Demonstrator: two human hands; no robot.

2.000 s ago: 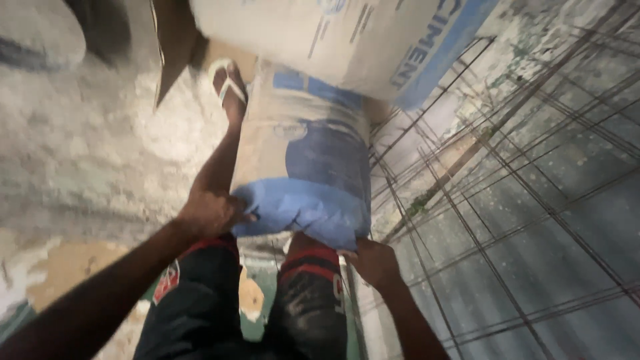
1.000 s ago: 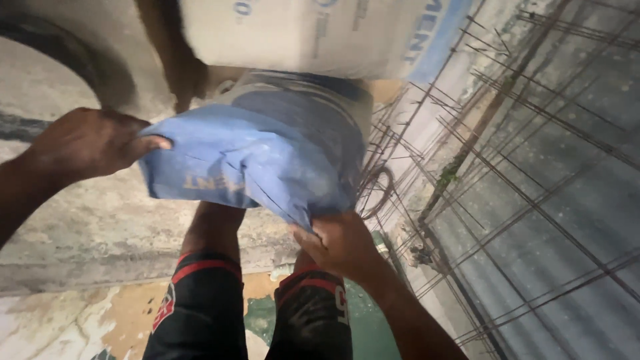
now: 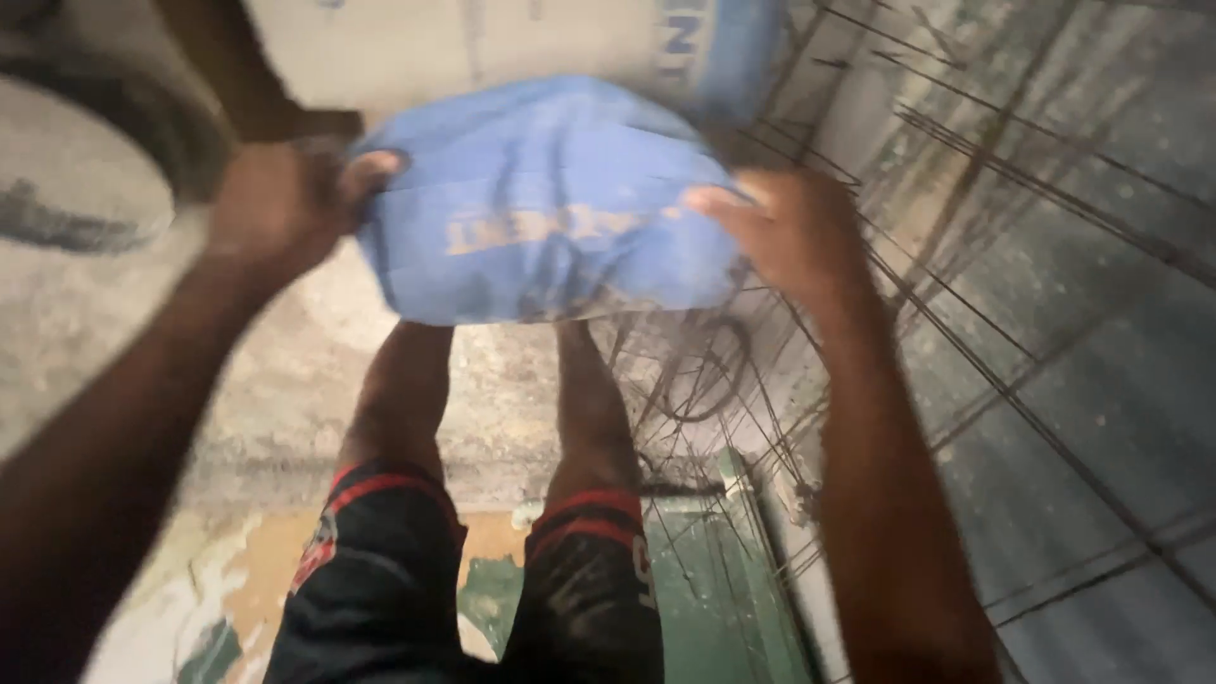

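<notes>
A blue cement bag (image 3: 541, 199), its end facing me and bearing printed lettering, is held in front of my legs. My left hand (image 3: 290, 195) grips the bag's left corner, thumb on top. On the opposite side, my right hand (image 3: 784, 223) pinches the upper right corner between thumb and fingers. Directly beyond it lies a pale cement bag with a blue edge (image 3: 408, 47), partly cut off by the top of the view. The rest of the held bag is hidden behind its near end.
Thin steel bar mesh (image 3: 1007, 389) leans along the right side, with a loop of wire (image 3: 708, 370) low beside my leg. A round container (image 3: 76, 161) stands at the left, near a dark brown board (image 3: 228, 66). A green panel (image 3: 708, 570) is at the bottom.
The blue bag end has been raised and spread between my hands; a second ago it hung slanted. My right hand has moved up and to the right, while both hands keep their hold.
</notes>
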